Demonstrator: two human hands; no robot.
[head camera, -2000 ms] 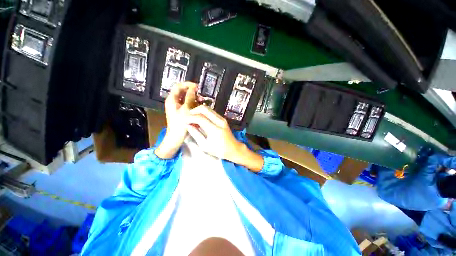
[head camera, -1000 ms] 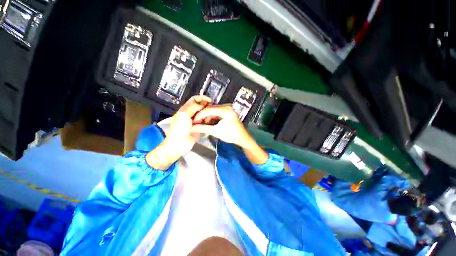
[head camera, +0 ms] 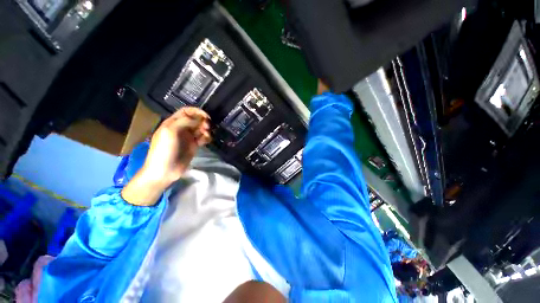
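A black slotted foam tray (head camera: 232, 87) lies on a slant in front of me and holds several open phone units, such as the nearest silvery one (head camera: 200, 74). My left hand (head camera: 179, 142) is over the tray's near edge beside that unit, with fingers curled. It is blurred, and I cannot tell whether a small part is between the fingertips. My right arm reaches forward past the tray. Only a sliver of my right hand (head camera: 322, 87) shows; the rest is hidden behind a large black block (head camera: 379, 44).
A green conveyor (head camera: 246, 18) runs behind the tray. A brown cardboard box (head camera: 137, 127) is below left, beside black foam trays (head camera: 23, 112). A pale rail (head camera: 394, 127) and a dark shelf area with a silvery-framed piece (head camera: 509, 83) are at right.
My hands have parted: the right has reached forward and up behind the black block, while the left stays near the tray. The view has tilted and the black block now covers the top.
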